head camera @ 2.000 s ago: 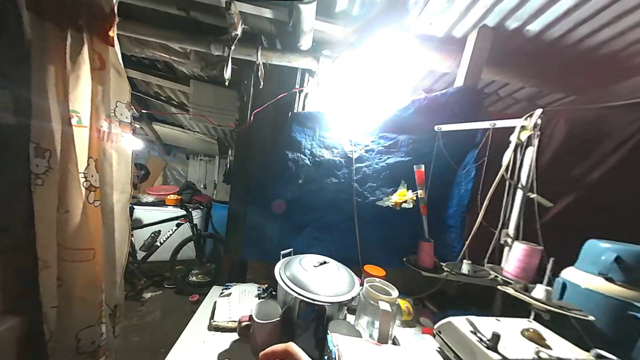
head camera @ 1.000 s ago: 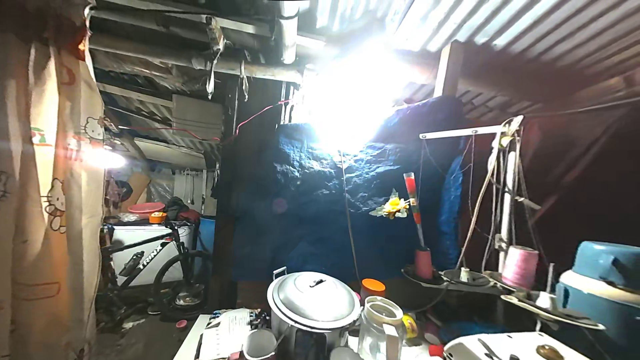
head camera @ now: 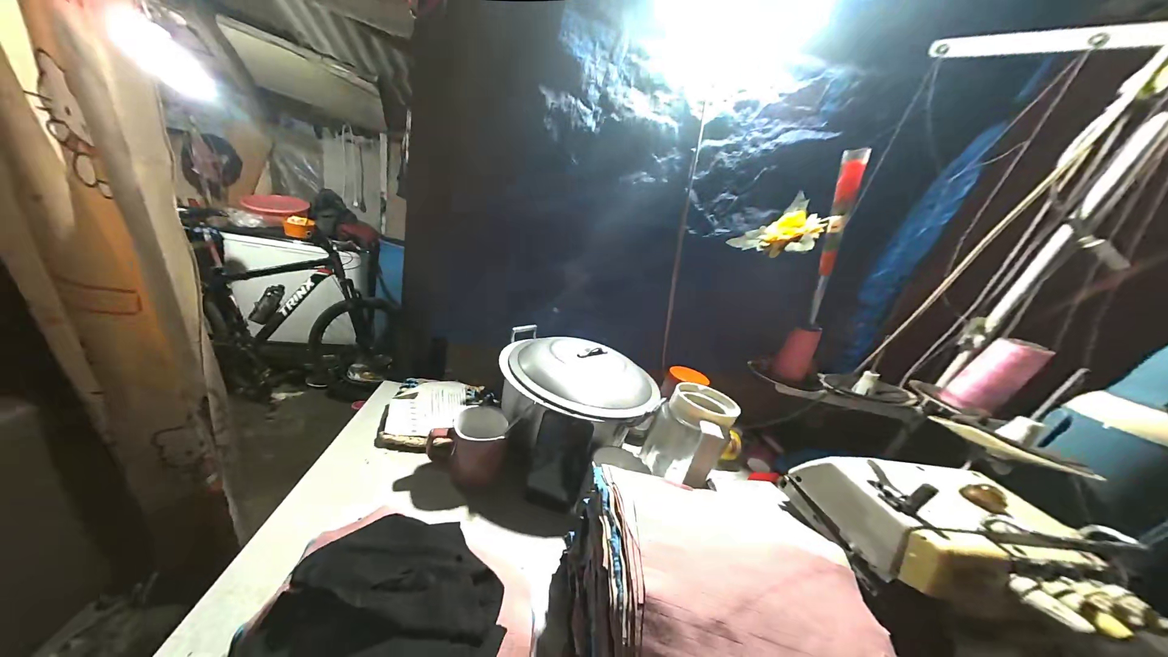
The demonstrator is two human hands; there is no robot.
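Observation:
Neither of my hands shows in the head view now. At the bottom lie black cut fabric pieces [head camera: 392,584] over pink ones on the white table [head camera: 265,538]. Right of them is a thick stack of pink fabric pieces [head camera: 739,566], with dark and blue layers along its left edge. Behind stand a brown mug [head camera: 479,452], a black phone-like slab [head camera: 558,461] leaning on a lidded aluminum pot [head camera: 584,383], and a clear pitcher [head camera: 689,433]. A notebook [head camera: 424,411] with writing lies at the back left.
An overlock-type sewing machine [head camera: 940,520] stands at the right, below a thread stand with a pink thread cone [head camera: 999,374]. A patterned curtain [head camera: 109,328] hangs at the left. Beyond it is a black bicycle [head camera: 292,301]. A blue cooler jug [head camera: 1113,438] is at the far right.
The view has tilted down, bringing the fabric pieces and more of the table into sight. Part of a hand at the bottom edge two seconds ago is out of view.

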